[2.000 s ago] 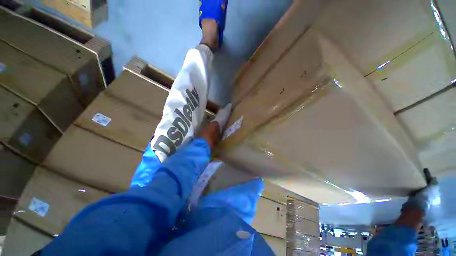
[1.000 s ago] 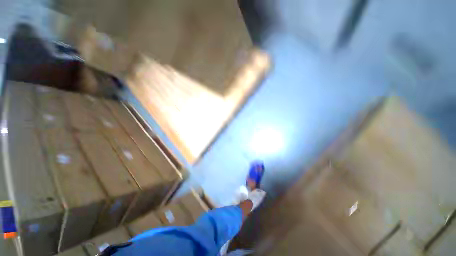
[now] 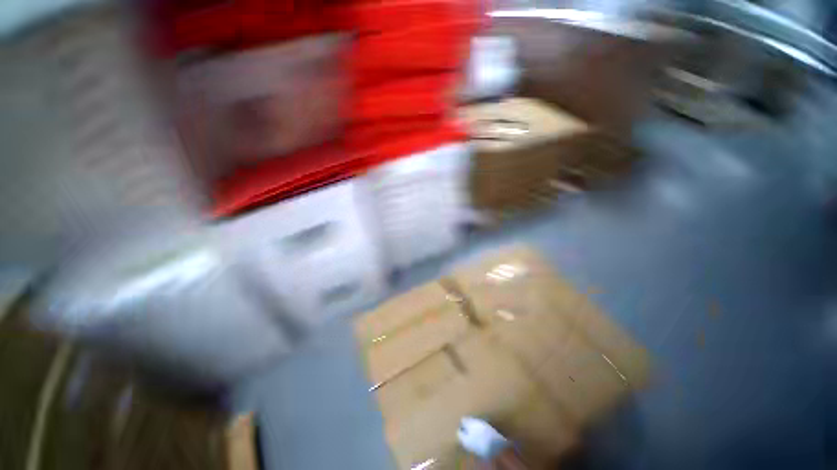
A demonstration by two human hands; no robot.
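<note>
One white-gloved hand [image 3: 482,438], which looks like my right hand, is small and blurred at the bottom centre. Its wrist runs down to the lower right and is cut off by the edge. It is over the near part of brown cartons [image 3: 514,349] with shiny tape along the seams. Whether it touches them, and how its fingers are set, I cannot tell. My left hand is out of the picture.
Whitish stacked boxes [image 3: 317,248] stand at the left centre, with bright red material [image 3: 404,83] above them. Another brown carton [image 3: 523,156] stands behind. Grey-blue floor [image 3: 725,266] lies to the right. Dark brown shapes [image 3: 138,413] are at the lower left. Everything is blurred.
The view has swung from the carton stacks and pallets to the red and white stacks. The large carton both hands held two seconds ago is not recognisable now. Only one hand remains in view.
</note>
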